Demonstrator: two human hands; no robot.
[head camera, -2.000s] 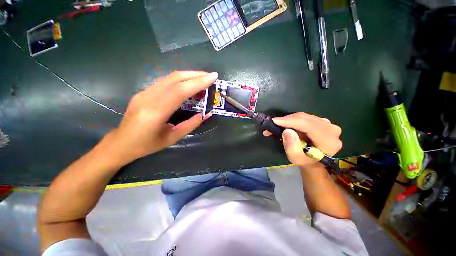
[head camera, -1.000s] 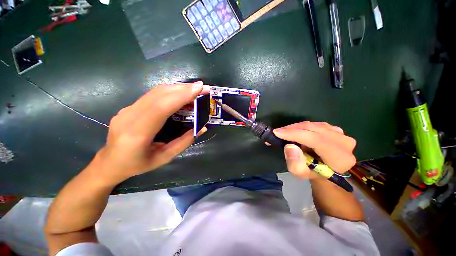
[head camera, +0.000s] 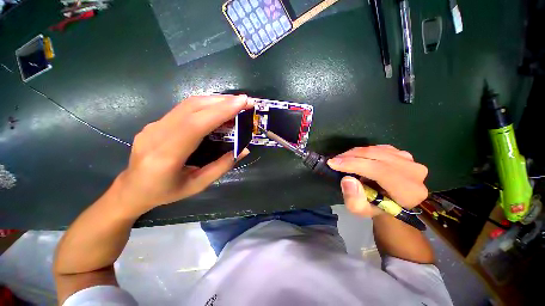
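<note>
A phone board in a white frame (head camera: 305, 122), red at its right end, lies on the green mat. My left hand (head camera: 179, 140) holds the board's left part and the raised display module (head camera: 243, 132), between thumb and fingers. The display stands up from the board, with an orange flex tail (head camera: 257, 124) at its base. My right hand (head camera: 385, 179) grips a black and yellow soldering iron (head camera: 317, 161) like a pen. Its metal tip is at the flex area beside the display; whether it touches cannot be told.
A front housing with keypad (head camera: 257, 24) lies at upper centre on clear plastic film (head camera: 185, 36). Slim tools (head camera: 407, 54) lie upper right. A lime green electric screwdriver (head camera: 511, 170) is at right. A spare display (head camera: 34, 58) and a thin wire (head camera: 77, 115) are at left.
Since two seconds ago the raised display has tilted so its dark face shows more. The iron tip stays near the flex. The whole view has shifted slightly.
</note>
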